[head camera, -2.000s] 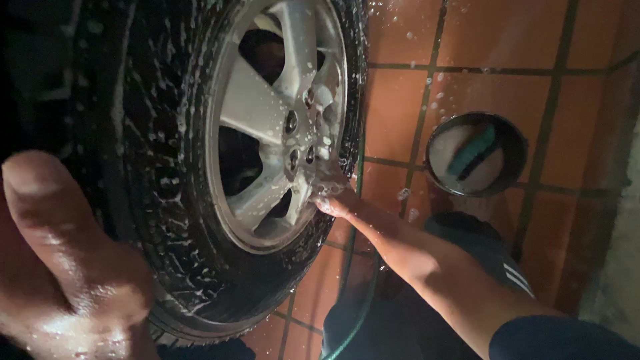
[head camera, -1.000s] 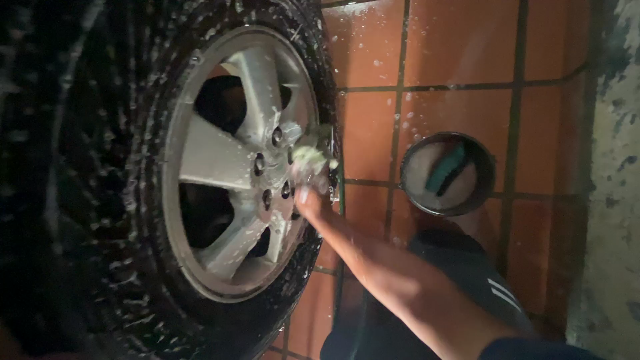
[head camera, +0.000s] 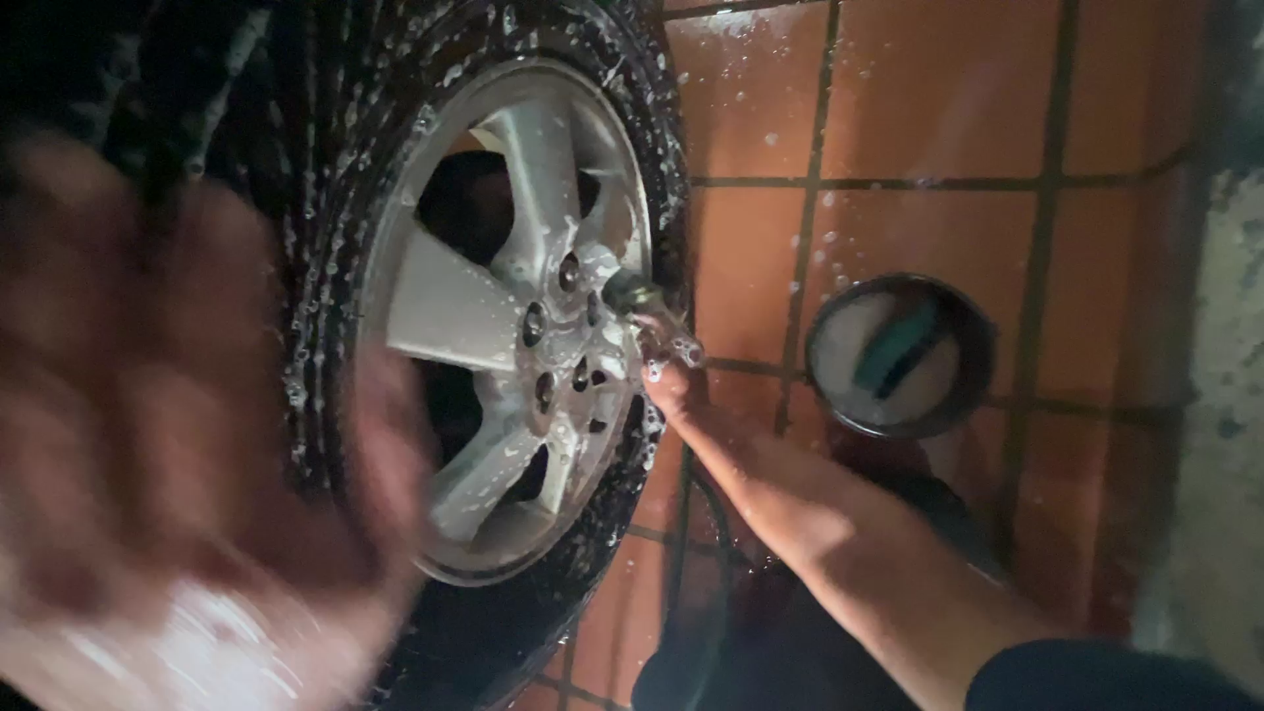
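A car wheel with a silver alloy rim (head camera: 454, 306) and a black tyre (head camera: 513, 632), both spotted with suds, fills the left and middle of the view. My right hand (head camera: 667, 346), wet and foamy, is at the rim's hub beside the lug nuts, closed around a small greenish scrubbing pad or sponge (head camera: 632, 291), mostly hidden and blurred. Close to the camera at the left, my left hand (head camera: 197, 425) is strongly blurred, fingers apart, with nothing seen in it; it covers part of the tyre and the rim's edge.
A round dark bucket (head camera: 987, 355) with cloudy water and a green brush (head camera: 899, 346) in it stands on the orange tiled floor (head camera: 928, 237). A thin hose (head camera: 726, 553) runs near my dark-clothed leg (head camera: 790, 632). A worn, pale wall or ledge (head camera: 1229, 415) borders the right side.
My left hand, at the lower left two seconds ago and out of view one second ago, is back at the left, large and with its fingers spread. My right hand stays at the hub.
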